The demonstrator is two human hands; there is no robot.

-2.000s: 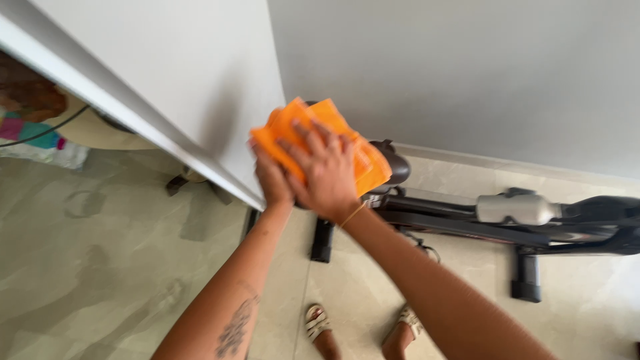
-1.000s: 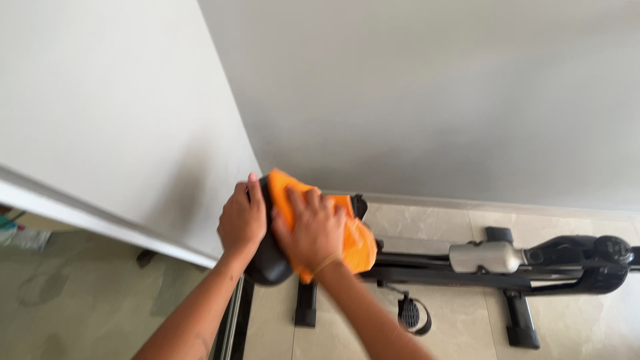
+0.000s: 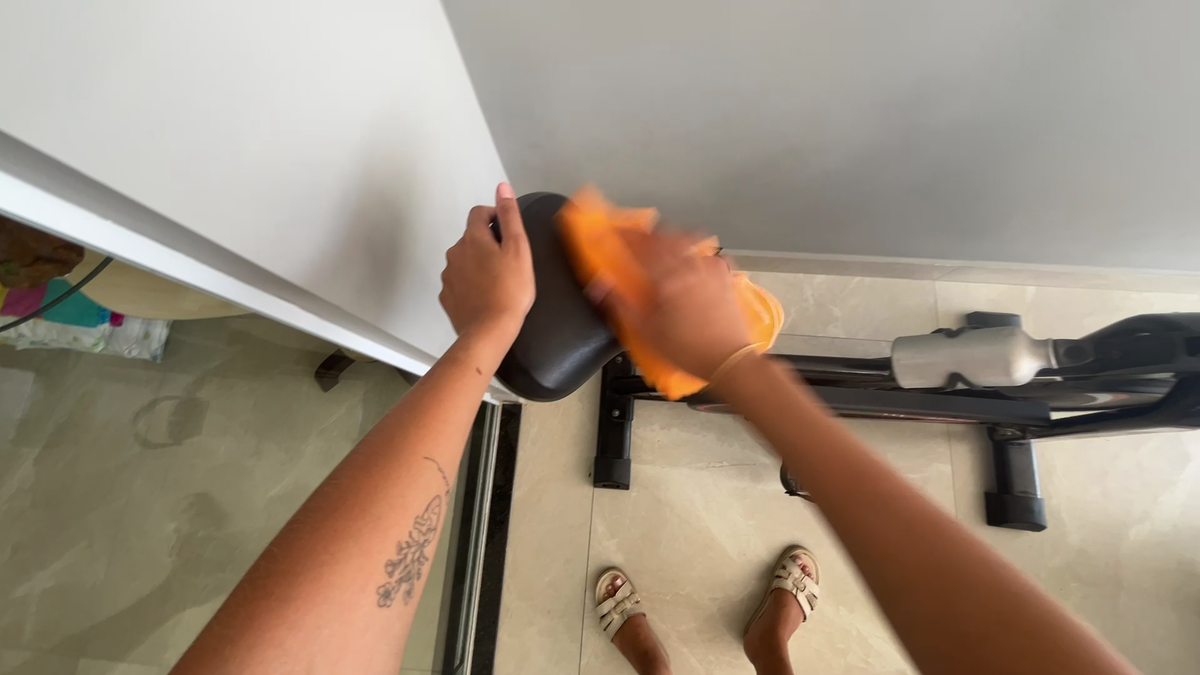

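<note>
A black padded exercise bike saddle is below me near the corner of the walls. My left hand grips its left rear edge, thumb up. On the saddle's right side, an orange cloth lies bunched under my right hand, which is blurred and holds it against the seat. Part of the cloth sticks out to the right of the hand. The saddle's post is hidden under the cloth and hand.
The black bike frame runs right, carrying a silver bottle, with floor feet at both ends. A grey wall stands behind it, a white panel at left. A sliding-door track crosses the floor; my sandalled feet stand below.
Two seconds ago both hands were together on the orange cloth; my left hand now holds the saddle's edge. Since one second ago the cloth has shifted on the saddle, uncovering more black surface.
</note>
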